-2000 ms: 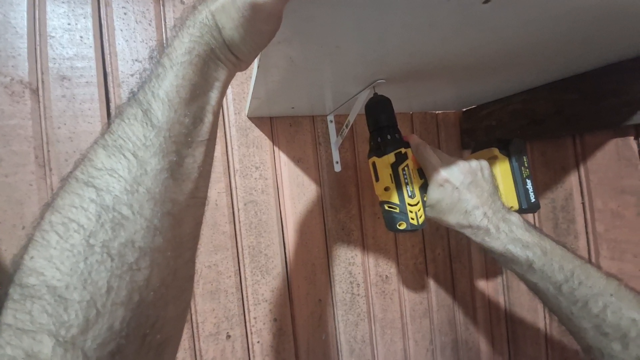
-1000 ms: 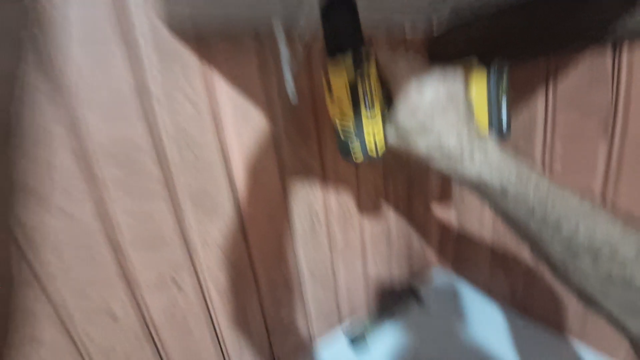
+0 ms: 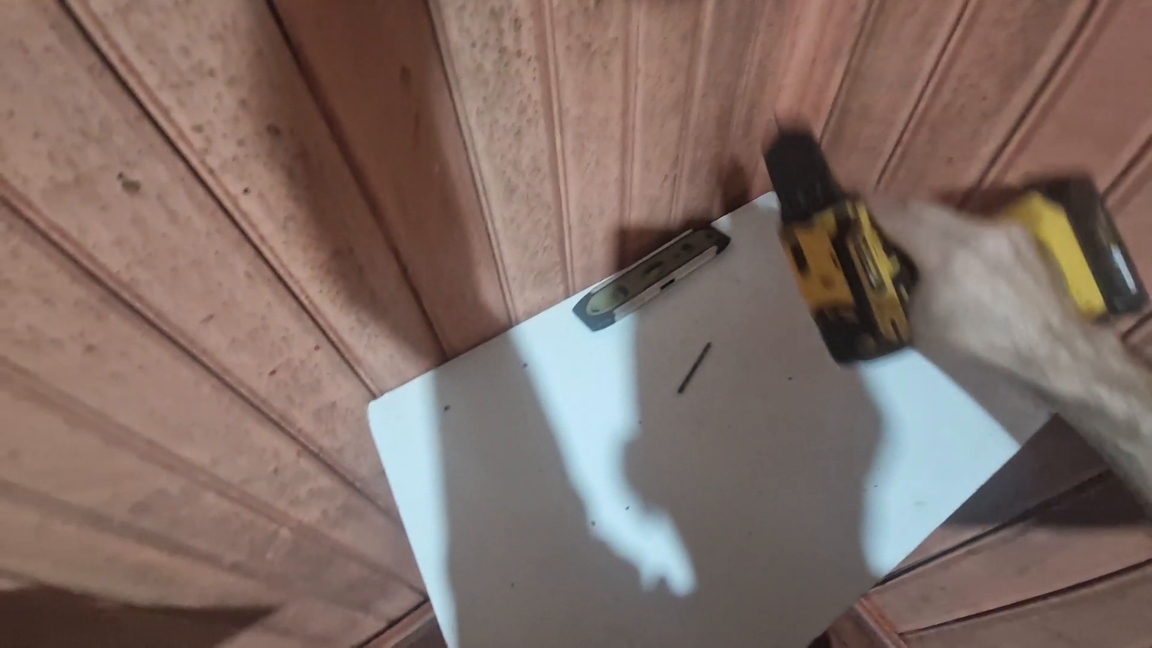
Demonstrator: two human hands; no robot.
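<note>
My right hand [image 3: 972, 279] is closed around the handle of a yellow and black cordless drill [image 3: 846, 270], its chuck pointing up and a thin bit in it, blurred. The drill is held over the right part of a white board [image 3: 540, 432]. On that board, along its edge by the wall, lies a small spirit level [image 3: 652, 279]. A thin dark bit or rod [image 3: 694, 367] lies loose near the board's middle. My left hand is out of view.
A wall of reddish wooden planks [image 3: 225, 207] rises behind the board and continues at lower right. Small dark specks dot the board, and shadows fall across board and wall.
The view has swung down from the upper board and its white bracket to a lower white board. The drill has come away from the bracket. My left arm has gone out of view.
</note>
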